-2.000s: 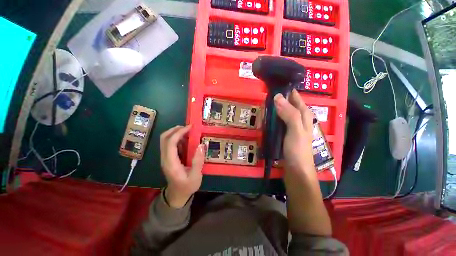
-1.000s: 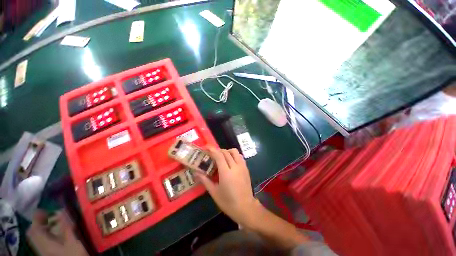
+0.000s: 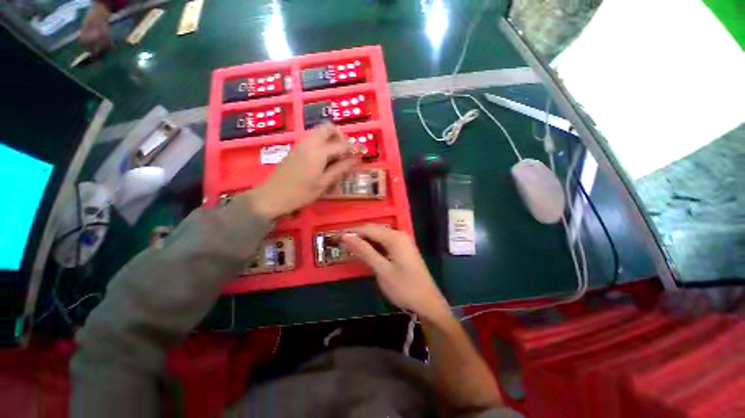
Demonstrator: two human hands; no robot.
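A red phone tray (image 3: 307,211) lies in front of me. Face-up phones with black keypads (image 3: 334,74) fill its far pockets. Gold open-back phones, one in the right column (image 3: 364,184) and one in the near right pocket (image 3: 327,247), lie nearer. My left hand (image 3: 307,170) reaches across the tray, fingers apart, its thumb by the upper edge of the right-column gold phone; it seems to hold nothing. My right hand (image 3: 394,260) has its fingertips over the near right phone and hides its right part; whether it grips is unclear. My left forearm covers part of the left column.
A black scanner (image 3: 432,204) and a clear strip with white label (image 3: 461,224) lie right of the tray, then a white mouse (image 3: 538,190) with cables. Monitors stand at left (image 3: 23,204) and right (image 3: 653,106). Red trays (image 3: 604,359) are at lower right. Another person's hand (image 3: 95,31) is at upper left.
The view has turned left. My right hand no longer holds the raised phone and is at the near right pocket. My left hand has come from the tray's left side across it.
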